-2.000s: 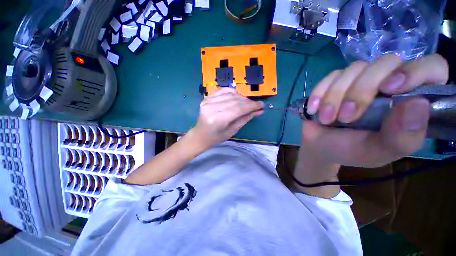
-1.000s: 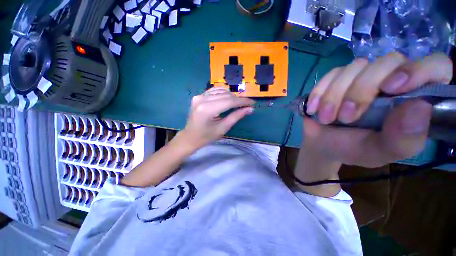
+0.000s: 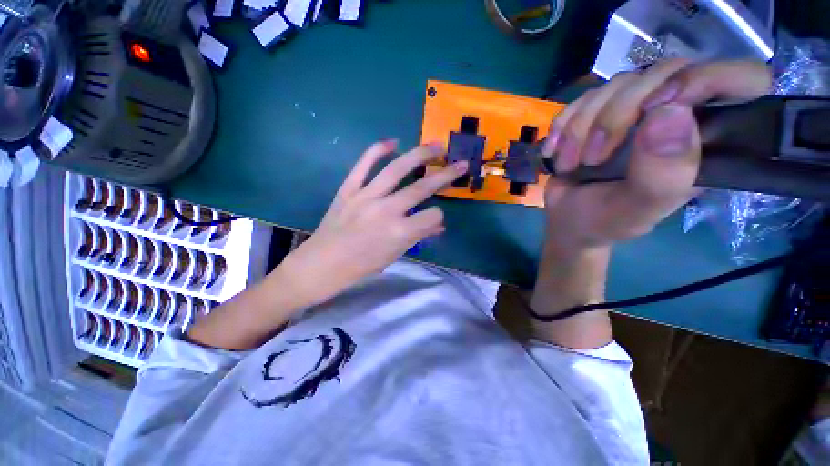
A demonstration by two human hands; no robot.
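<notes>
The orange fixture [image 3: 443, 109] lies on the green mat with a black module [image 3: 465, 153] in its left cut-out and another black module [image 3: 521, 162] in its right one. My right hand [image 3: 628, 146] is closed around the dark electric screwdriver [image 3: 737, 146]; its front end is over the fixture's right side, and the tip is hidden or too small to tell. My left hand [image 3: 378, 205] has its fingers spread, with fingertips on the fixture's left edge and at the left module. A small gold and white strip [image 3: 493, 167] shows between the modules.
The grey tape machine [image 3: 136, 100] stands at the left, with white squares [image 3: 270, 29] behind. A tape roll [image 3: 526, 13], metal box [image 3: 628, 50] and clear plastic [image 3: 746, 218] lie at the back and right. A black cord [image 3: 655, 296] crosses the bench. A white tray [image 3: 238, 264] is at lower left.
The screwdriver has moved left, from beside the fixture to over its right module. My left hand has opened from a pinch near the driver tip and now touches the left module. The view has shifted.
</notes>
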